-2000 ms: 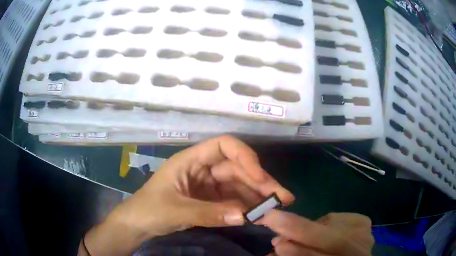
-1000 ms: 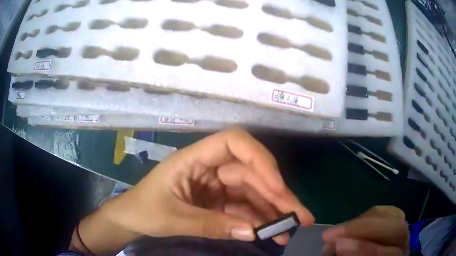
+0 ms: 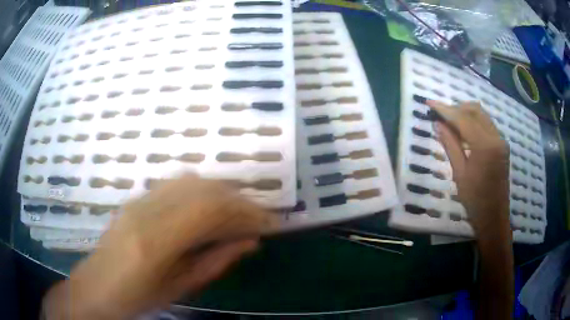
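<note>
My right hand (image 3: 472,140) reaches over the right foam tray (image 3: 409,72). Its thumb and fingertips are at the upper part of the left column, beside a small black part (image 3: 424,115) in a slot. Whether they grip it, I cannot tell. More black parts (image 3: 417,189) lie in that column below. My left hand (image 3: 181,231) is blurred, over the front edge of the front foam tray (image 3: 250,201). Its fingers are curled and their tips are unclear, so I cannot tell if it holds anything. The front tray has a row of filled dark slots (image 3: 253,64) at its upper right.
Another foam tray (image 3: 350,209) lies partly under the front one, with black parts in it. A cotton swab (image 3: 381,240) and thin tools lie on the dark green table (image 3: 300,281). Clear plastic bags (image 3: 450,31) and a tape roll (image 3: 525,83) are at the back right.
The view has shifted, showing more of the trays. My right hand has moved from near the front edge to the right tray. My left hand no longer shows the black part with the silvery face.
</note>
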